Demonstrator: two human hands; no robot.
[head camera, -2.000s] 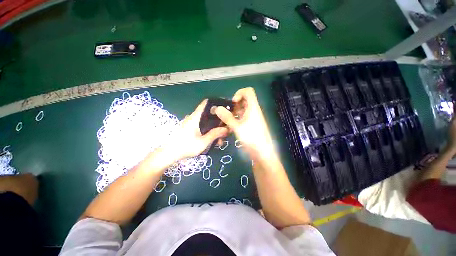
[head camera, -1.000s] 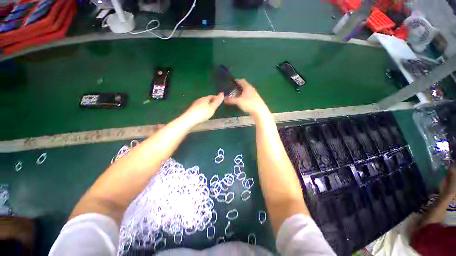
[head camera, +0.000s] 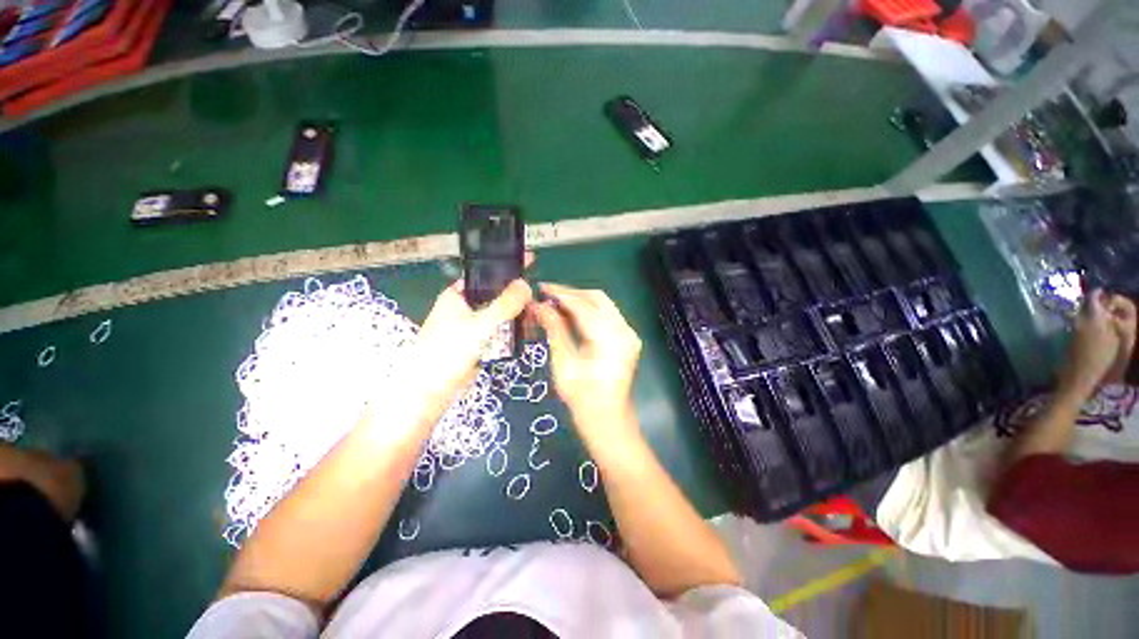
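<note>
A black oblong unit (head camera: 492, 250) is upright in front of me, its top end over the pale strip. My left hand (head camera: 465, 322) grips its lower part, with the thumb across it. A pale patch shows on the unit below the thumb. My right hand (head camera: 585, 340) is just right of the unit, thumb and fingertips pinched together; whether they hold something small is too blurred to tell. A bright white heap of rings (head camera: 319, 387) lies to the left, partly behind my left forearm. Loose rings (head camera: 520, 487) lie below my hands.
Black units lie on the green belt: one at far left (head camera: 179, 206), one beside it (head camera: 307, 160), one to the right (head camera: 640, 129). The pale strip (head camera: 375, 253) crosses in front. Stacked black blister trays (head camera: 824, 337) stand right. Another person's hands (head camera: 1099, 337) are at far right.
Both hands have come back from the belt to the bench side with the black unit. The right hand has come off the unit and is now beside it. The view has shifted.
</note>
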